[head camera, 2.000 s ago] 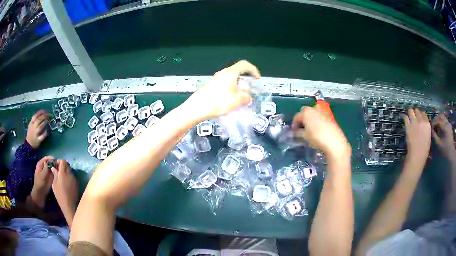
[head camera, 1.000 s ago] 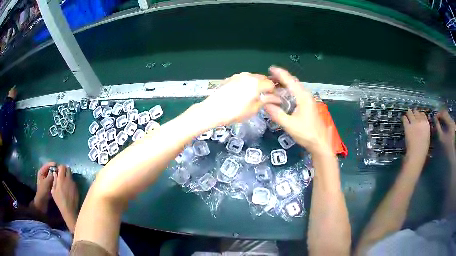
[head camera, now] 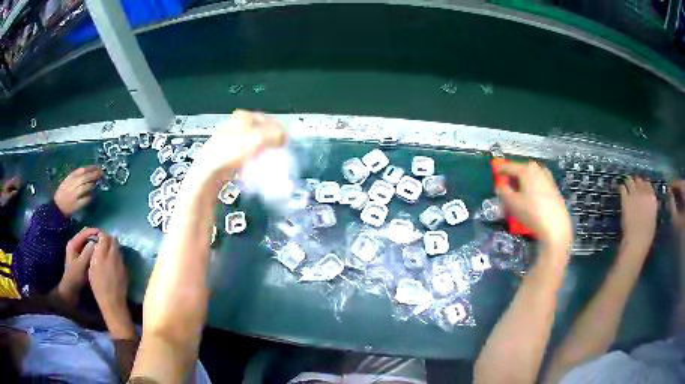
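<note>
My left hand (head camera: pixel 251 142) is raised over the left part of the work surface, closed on a blurred clear poly bag (head camera: pixel 272 176). Small square white plastic parts (head camera: pixel 381 192) lie loose in front of me. Nearer me, crinkled clear bags with square parts in them (head camera: pixel 443 279) are heaped. My right hand (head camera: pixel 532 199) is at the right, over the orange-red cutter (head camera: pixel 517 225). It partly covers the cutter; its fingertips are hard to make out, and I cannot tell whether it grips anything.
A pile of white square parts (head camera: pixel 160 196) lies left, partly behind my left forearm. Clear frames (head camera: pixel 116 161) lie beyond it. A neighbour's hands are on a blister tray (head camera: pixel 589 199) at right; other people's hands work at left. A metal post (head camera: pixel 135 67) stands by the pale edging (head camera: pixel 360 129).
My hands were together above the heap and have parted. My left hand has moved left with a bag; my right hand has moved right, over the cutter. More loose white parts show in the middle.
</note>
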